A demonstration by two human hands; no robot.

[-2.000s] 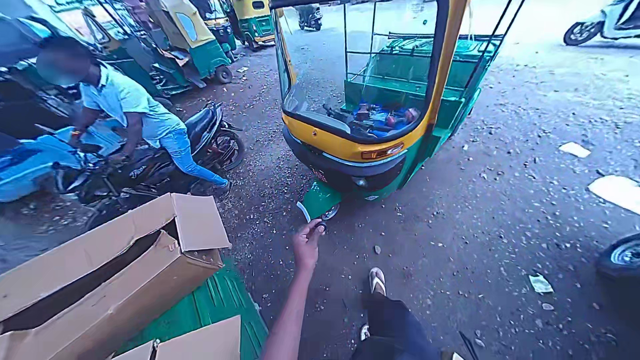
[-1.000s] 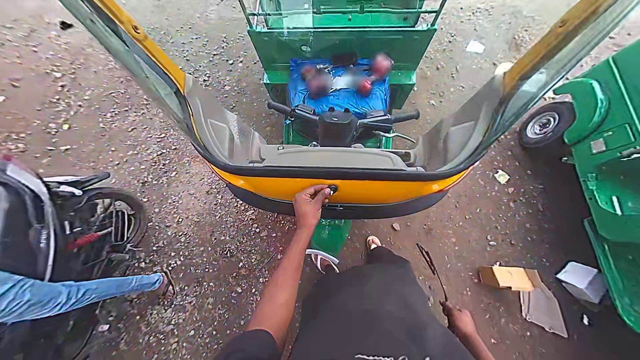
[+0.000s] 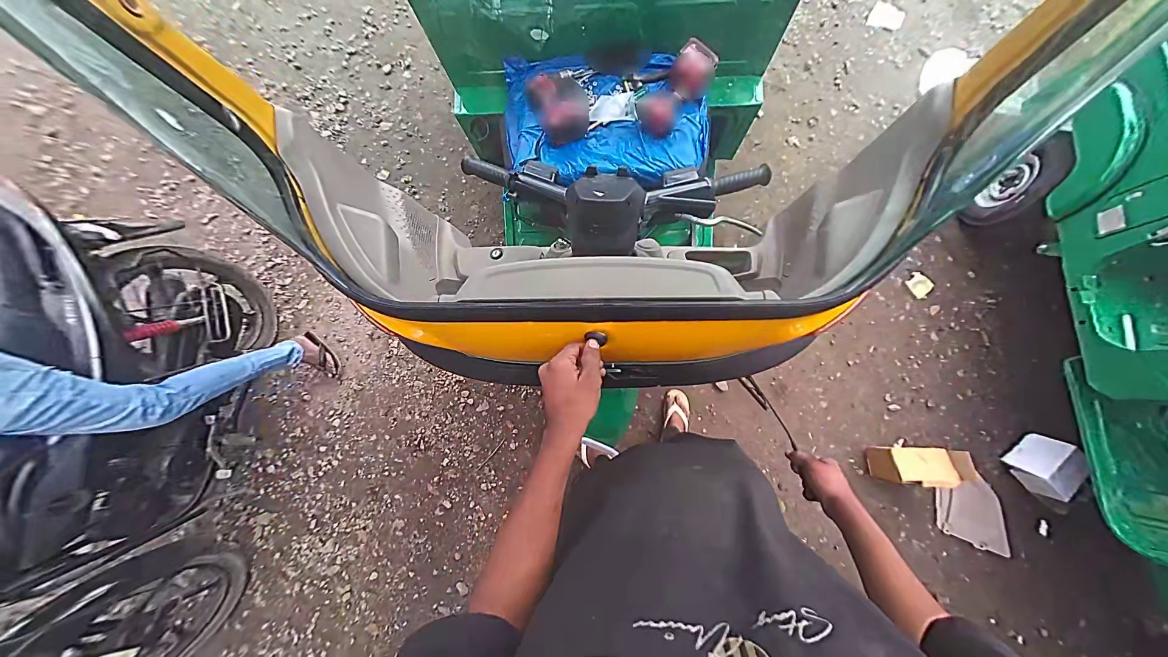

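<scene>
An auto rickshaw's yellow front panel (image 3: pixel 712 338) crosses the middle of the view, with an open windscreen frame above it. My left hand (image 3: pixel 573 379) touches a small round black part (image 3: pixel 596 338) at the panel's centre; its fingertips are pressed to it, and whether they grip it is unclear. Low on the right, my right hand (image 3: pixel 818 479) is closed on a thin dark rod or wiper arm (image 3: pixel 771 411) that slants up to the panel's lower edge. Behind the panel are the black handlebar (image 3: pixel 605 201) and a blue plastic sheet (image 3: pixel 607 146) bearing blurred reddish things.
At left, a person's jeans-clad leg (image 3: pixel 155 392) is beside a parked motorcycle (image 3: pixel 55 319). Opened cardboard (image 3: pixel 972 511) and a white box (image 3: pixel 1047 465) lie on gravel at right, near another green vehicle (image 3: pixel 1122 301). My sandalled foot (image 3: pixel 675 411) is below the panel.
The view has swung from beside the cardboard box to directly over the rickshaw's front. My left hand has come to the yellow panel. My right hand with the thin rod has come into view.
</scene>
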